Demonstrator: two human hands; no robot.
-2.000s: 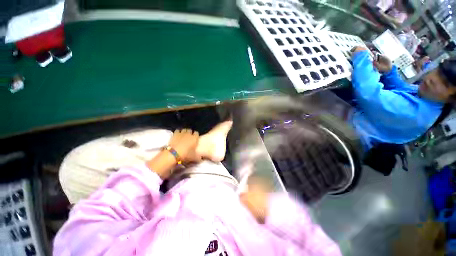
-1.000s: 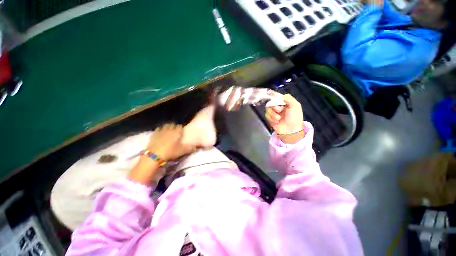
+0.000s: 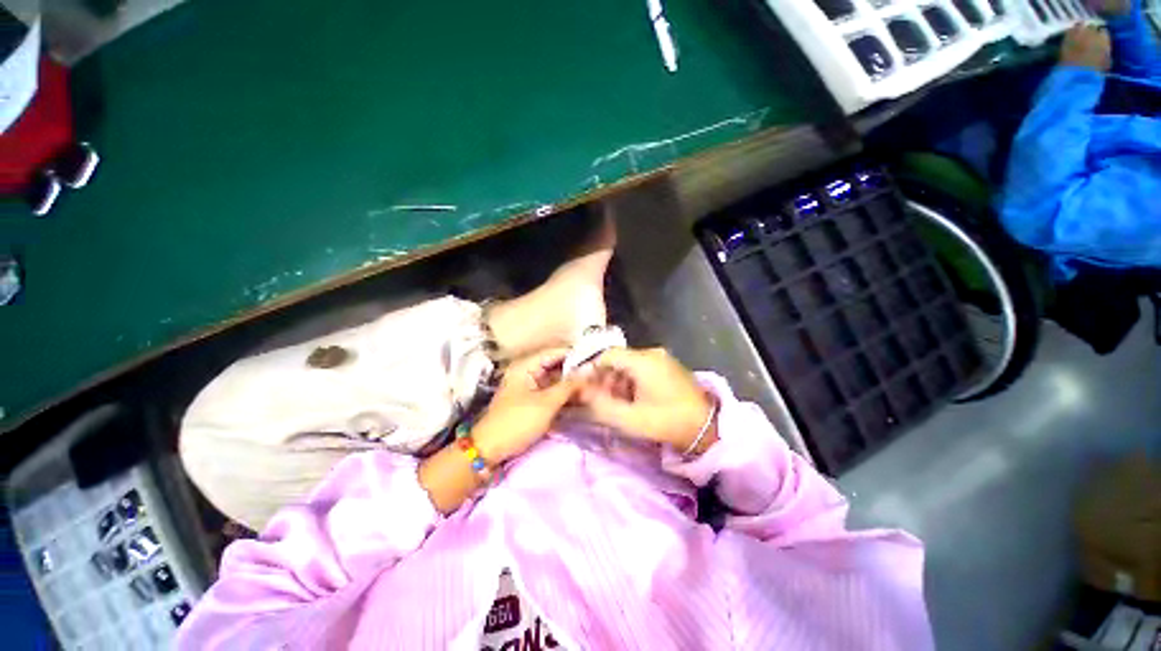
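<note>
My left hand and my right hand meet at lap level, just below the bare foot. The fingers of both hands hold a small white cloth bunched between them. The fingertips partly cover the cloth. Its exact shape cannot be told.
The green bench runs across the top, with a white marker pen, a red box and loose dark watches. A white tray, a black divided tray and a blue-sleeved person are at right. A lower-left tray holds watches.
The striped-looking cloth, stretched out to the right by my right hand a second ago, is now bunched. My right hand has come in to meet my left. The view has shifted.
</note>
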